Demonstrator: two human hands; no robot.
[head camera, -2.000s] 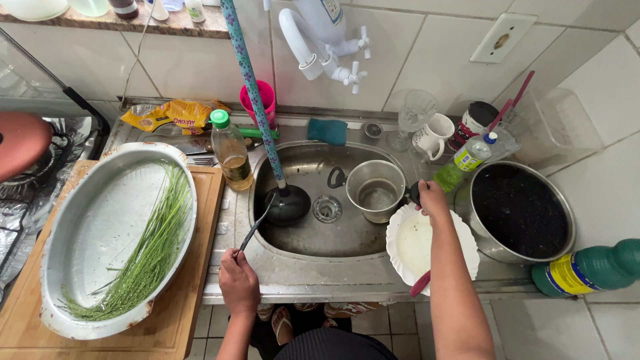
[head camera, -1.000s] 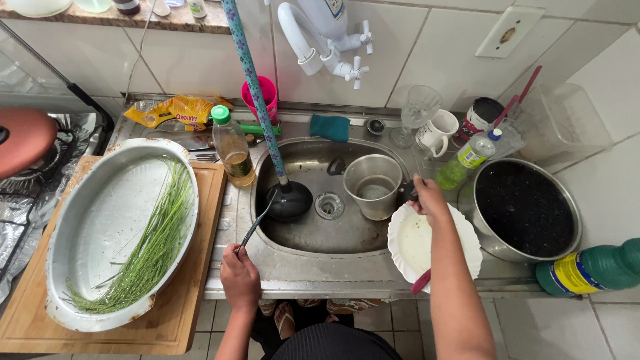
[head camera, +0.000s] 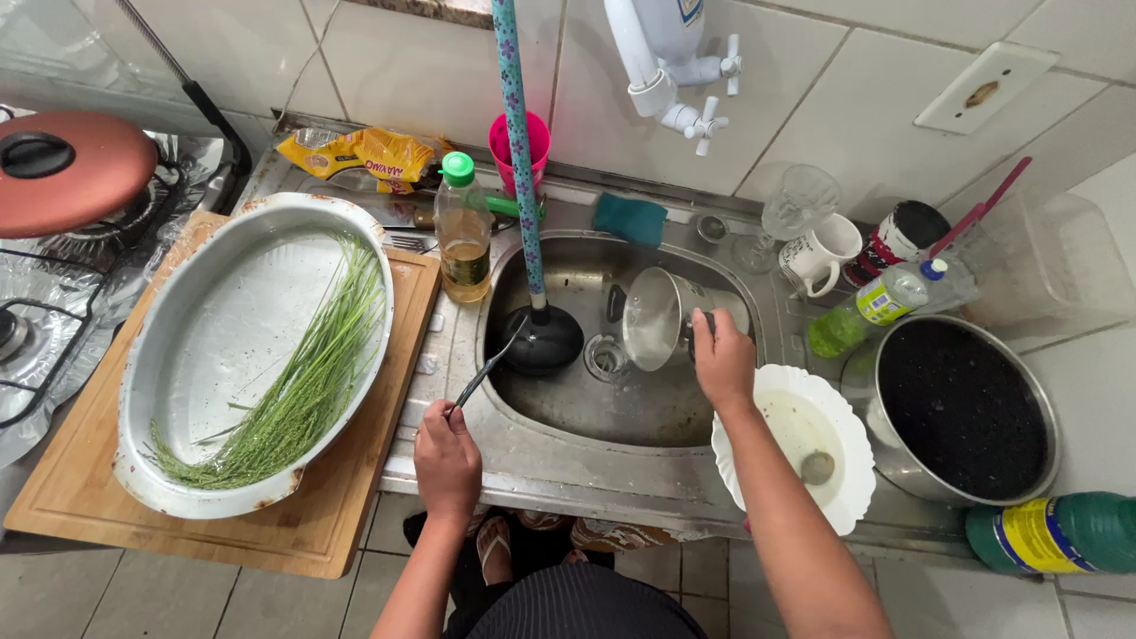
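Observation:
My left hand holds the dark handle of a thin utensil whose far end reaches over the sink basin, near a black rubber plunger. The plunger stands in the sink with its blue patterned handle upright. My right hand grips the handle of a small metal saucepan, which is tilted over the basin beside the drain. Below my right forearm lies a white scalloped bowl with pale liquid and a small round thing in it.
An oval metal basin with long green stalks rests on a wooden board. Bottles, a mug, a glass goblet and a large pot of dark contents surround the sink. A white tap hangs above.
The saucepan has gone from upright to tilted toward the left, still in my right hand. My left hand keeps its hold on the utensil.

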